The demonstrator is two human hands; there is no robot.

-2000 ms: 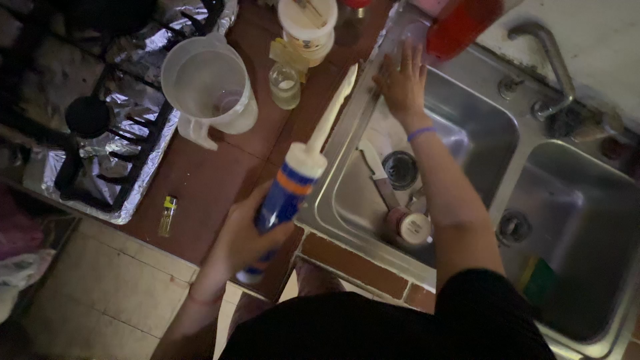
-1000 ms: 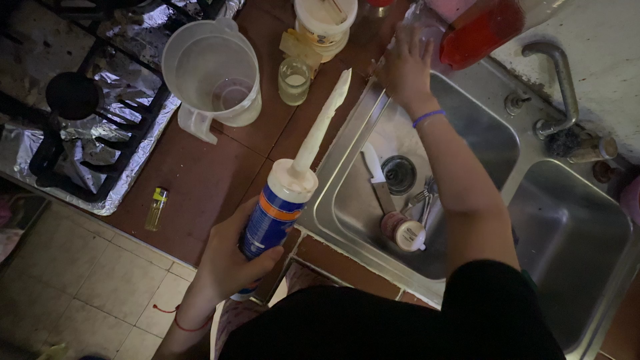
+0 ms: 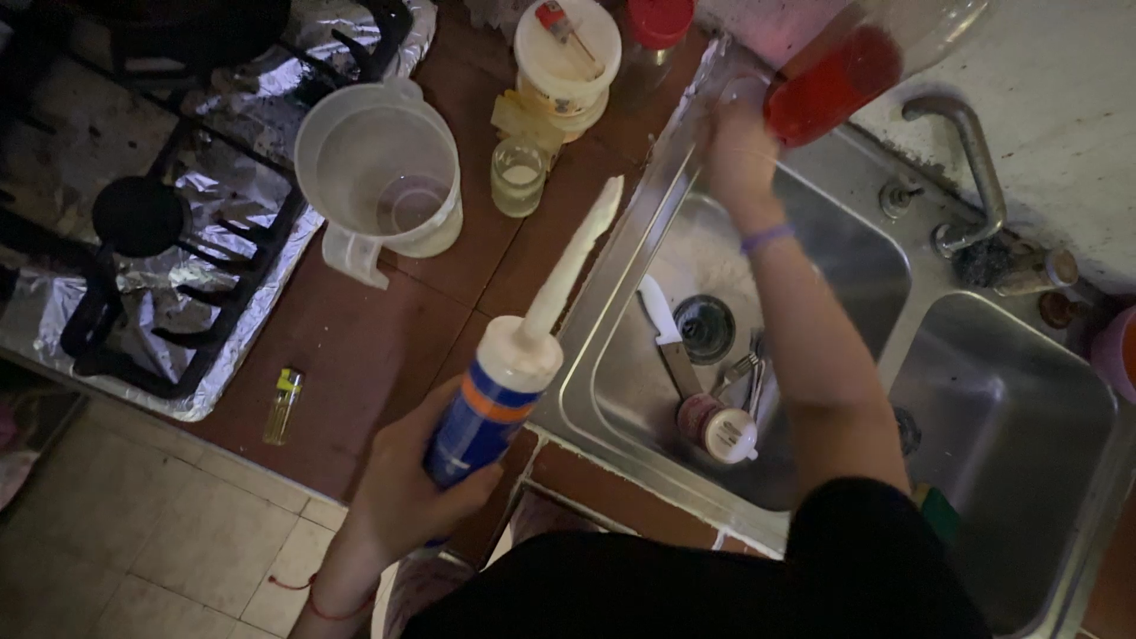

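Observation:
My left hand [image 3: 426, 484] is wrapped around a blue and white sealant cartridge [image 3: 484, 413] with an orange band. Its long nozzle [image 3: 577, 253] points up and right, coated with pale material. At the back left corner of the steel sink [image 3: 577, 382], my right hand [image 3: 741, 155] is lowered to the rim beside a clear container of red liquid [image 3: 834, 89]. The right fingers are blurred, so their pose is unclear. A white line of sealant [image 3: 706, 75] runs along the sink's left edge near that hand.
In the left basin lie a white-handled knife [image 3: 670, 337], forks [image 3: 738, 373] and a small jar [image 3: 719, 430]. A plastic pitcher [image 3: 382, 169], a glass jar [image 3: 517, 177], a white tub [image 3: 568, 62] and a lighter [image 3: 284, 406] stand or lie on the tiled counter, beside a foil-lined stove [image 3: 204, 311].
The fingers of my right hand were spread at the sink's back left corner; now they are bunched and blurred there. The cartridge has stayed in my left hand.

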